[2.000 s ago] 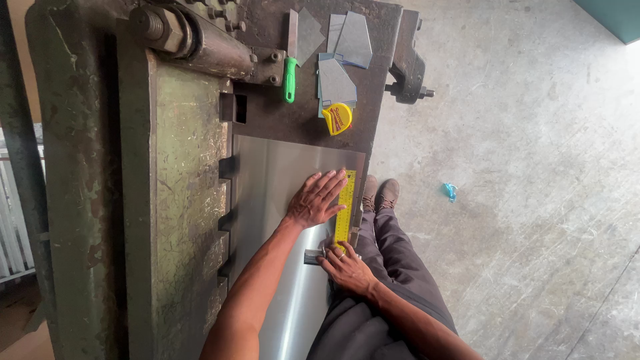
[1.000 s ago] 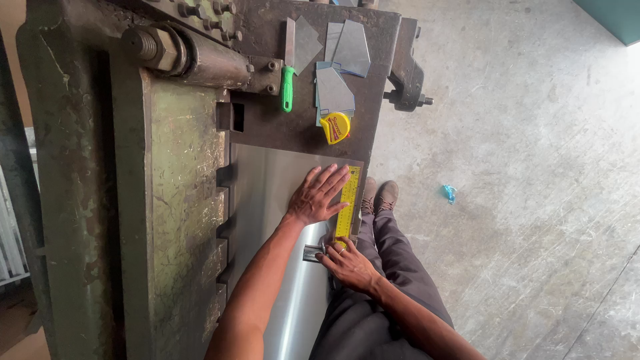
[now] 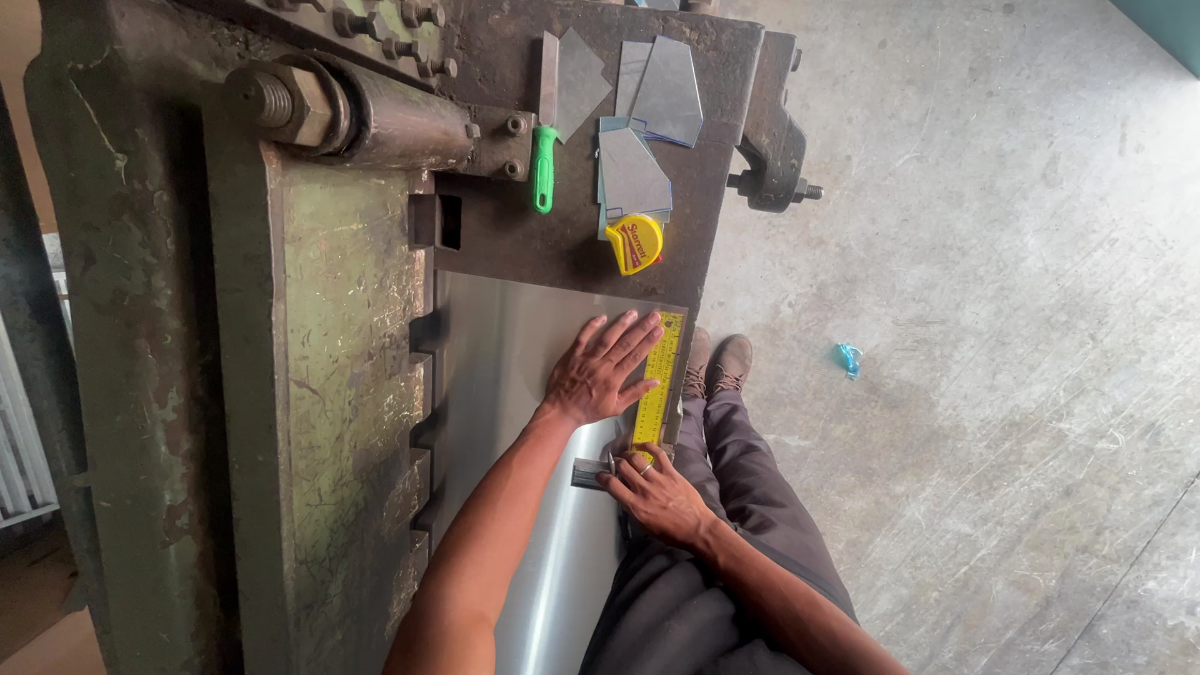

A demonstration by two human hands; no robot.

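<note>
A bright sheet of metal point(image 3: 511, 375) lies on the machine's dark bed. My left hand point(image 3: 600, 370) is spread palm down over the sheet, its fingertips and thumb at the edge of a yellow graduated ruler point(image 3: 659, 375) near the sheet's right edge. My right hand point(image 3: 656, 487) has its fingers bent over the ruler's lower end and a dark metal block point(image 3: 591, 473), which looks like a square's head. A small pointed metal part shows by these fingers; whether it belongs to the block I cannot tell. The palm and some fingertips are hidden.
Beyond the sheet, a yellow tape measure point(image 3: 636, 244) touches several cut metal plates point(image 3: 636, 173). A green-handled knife or scraper point(image 3: 543, 169) lies beside them. The green machine frame point(image 3: 347, 375) with its large bolt point(image 3: 281, 97) stands left. Blue scrap point(image 3: 848, 360) lies on the concrete floor.
</note>
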